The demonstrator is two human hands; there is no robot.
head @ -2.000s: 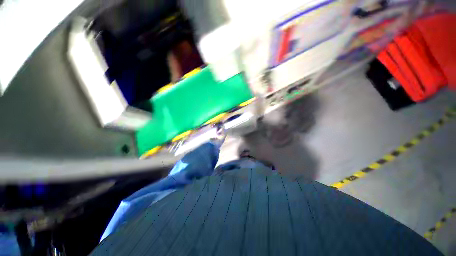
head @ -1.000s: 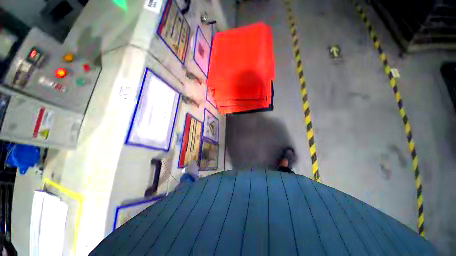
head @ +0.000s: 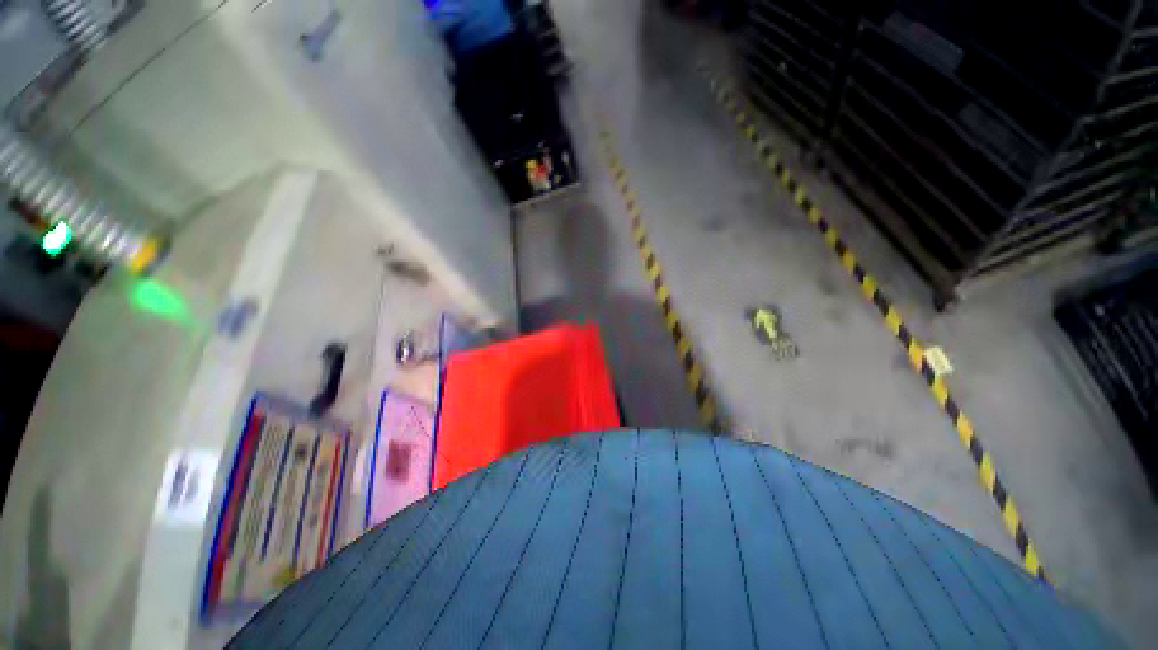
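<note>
Neither of my hands shows; the blue-grey ribbed shape at the bottom hides what is below. Nearest in front of me is a red-orange bin or stack (head: pixel 527 394) on the floor, its lower part hidden by that shape. It stands beside a pale machine cabinet (head: pixel 432 140) at the left. The cabinet front has a dark handle (head: pixel 330 378) and a blue-framed notice sheet (head: pixel 282 508).
A yellow-black floor tape (head: pixel 654 273) and a second tape (head: pixel 876 298) run along the grey aisle. A tall dark rack (head: pixel 940 127) stands at upper right. A black bin (head: pixel 531 152) stands ahead by the cabinet. A dark slatted object (head: pixel 1118 343) lies at the right edge.
The view has moved forward along the aisle. The red-orange bin now sits lower and nearer. The button panel has left the picture. The dark rack and the black bin ahead now show more.
</note>
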